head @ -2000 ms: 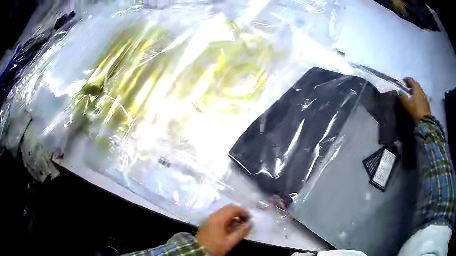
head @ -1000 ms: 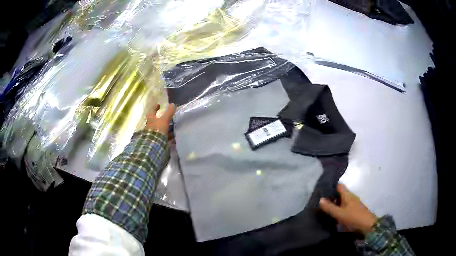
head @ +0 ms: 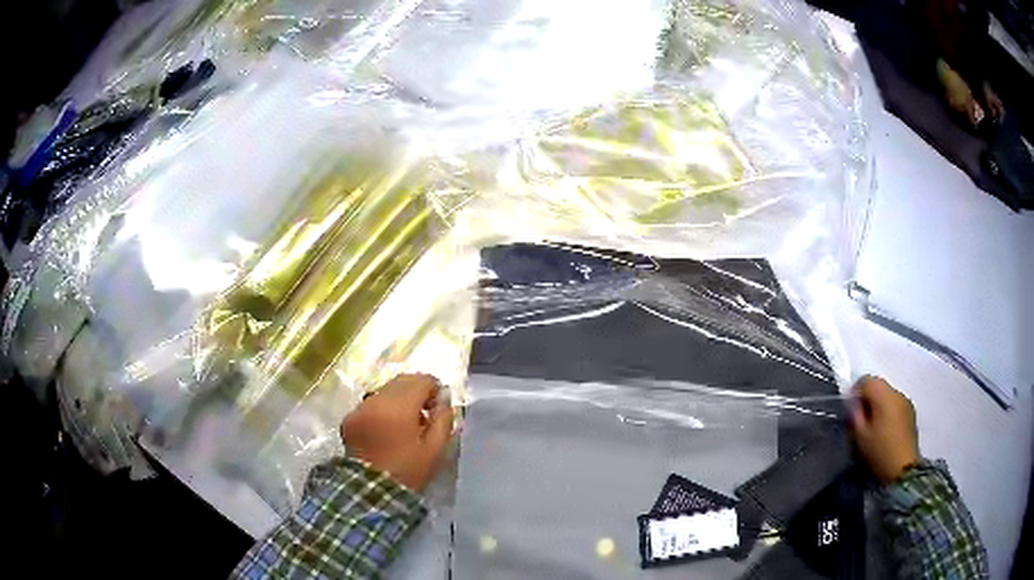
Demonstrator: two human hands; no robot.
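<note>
A folded dark grey shirt (head: 635,340) lies at the table's front with its far part inside a clear garment bag (head: 658,159). A pale grey insert sheet (head: 556,487) lies on the shirt. A white hang tag (head: 688,535) and a dark one lie near the collar (head: 794,499) at the bottom right. My left hand (head: 399,428) grips the bag's mouth at the left edge of the shirt. My right hand (head: 884,428) pinches the bag's mouth at the right edge. The bag's edge stretches between both hands across the shirt.
Clear bags with yellow print (head: 340,261) are heaped on the left. A thin grey strip (head: 941,354) lies on the white table (head: 952,249) at the right. A blue item (head: 45,145) is at the far left. Another person's hand (head: 962,93) and dark cloth show at the top right.
The shirt has turned so its collar points to the lower right. The bag's mouth now spans the shirt. My left hand moved down and right; my right hand moved up and right onto the bag's edge.
</note>
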